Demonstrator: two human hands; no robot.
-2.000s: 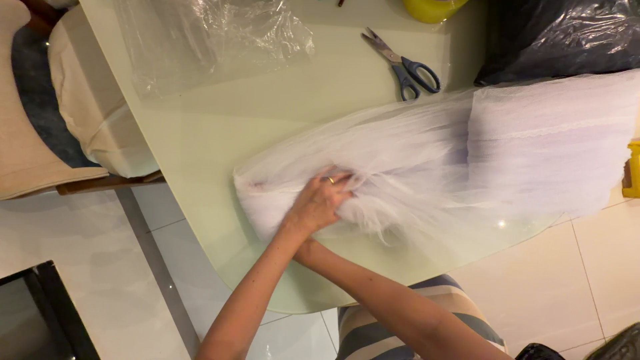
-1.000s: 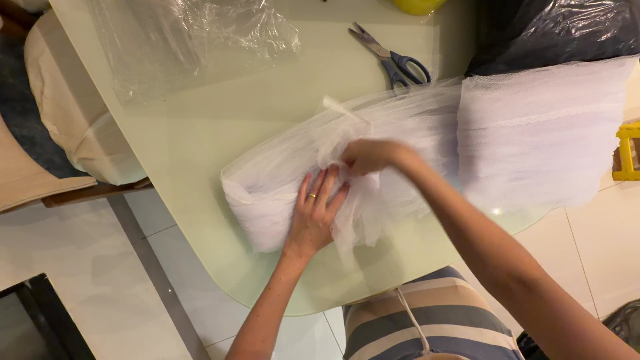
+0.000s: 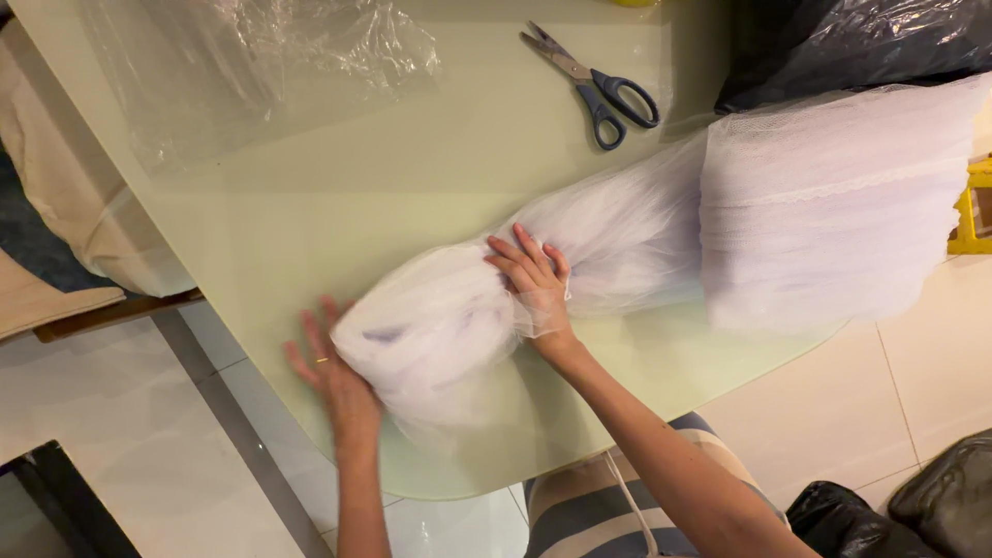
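A long bundle of sheer white tulle (image 3: 434, 318) lies across the pale green table, pinched in at its middle. My left hand (image 3: 341, 372), a ring on one finger, rests against the bundle's left end with its fingers spread. My right hand (image 3: 539, 287) lies over the narrowed part, fingers bent on the tulle, with a loose strip of it around the palm; whether it grips any cannot be told. A neatly folded stack of white tulle (image 3: 829, 209) joins the bundle on the right. Scissors with dark blue handles (image 3: 593, 85) lie slightly parted above the bundle.
Clear plastic wrapping (image 3: 263, 70) lies at the table's upper left. A black plastic bag (image 3: 860, 46) sits behind the folded stack. A chair with a beige cover (image 3: 85, 170) stands left of the table (image 3: 325, 209). Black bags (image 3: 852, 519) lie at the lower right, beside the striped clothing on my lap.
My left hand has moved from the bundle's top to its left end. The two hands, close together before, are now apart. The bundle is now visibly gathered in at its middle.
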